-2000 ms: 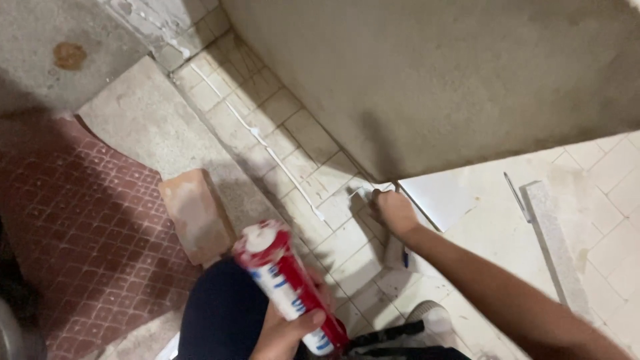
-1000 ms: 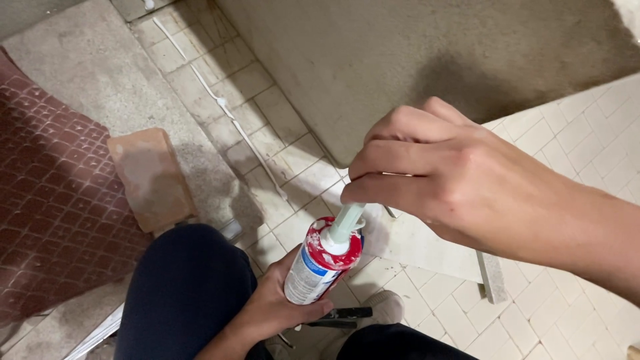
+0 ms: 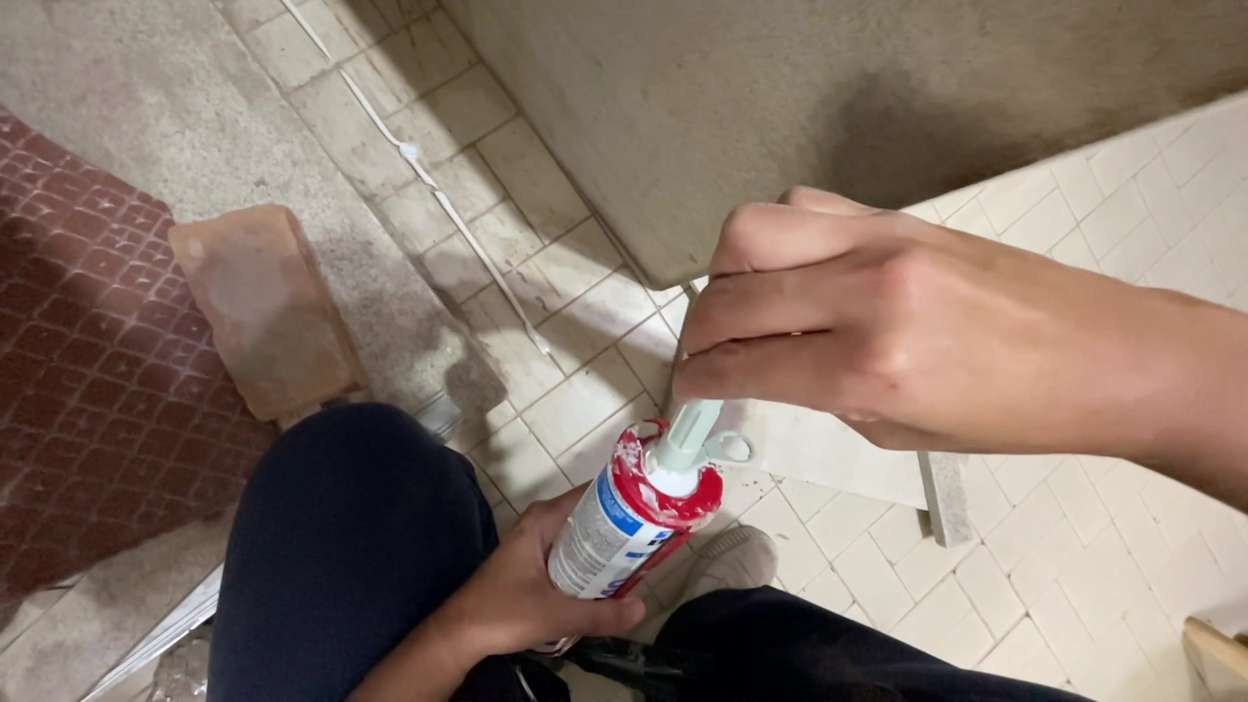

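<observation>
My left hand (image 3: 531, 585) is wrapped around a sealant cartridge (image 3: 614, 531), white and blue with a red end smeared with white residue. The cartridge stands tilted, its tip toward my right hand. A pale green plastic nozzle (image 3: 690, 434) with a small ring tab sits on that end. The fingers of my right hand (image 3: 829, 312) close around the nozzle's upper part and hide it. Behind the hands, a white bead or strip (image 3: 478, 249) runs along the floor tiles, with a small lump partway.
A brick (image 3: 268, 312) lies on the concrete ledge (image 3: 185, 127) at left, beside reddish patterned flooring (image 3: 88, 370). A rough grey panel (image 3: 624, 107) fills the upper middle. A pale board (image 3: 838, 448) and a narrow stone strip (image 3: 944, 497) lie at right.
My right hand has moved from the floor by the panel's corner to the cartridge's nozzle. The cartridge's end carries the pale green nozzle, which my right hand holds since the middle frame.
</observation>
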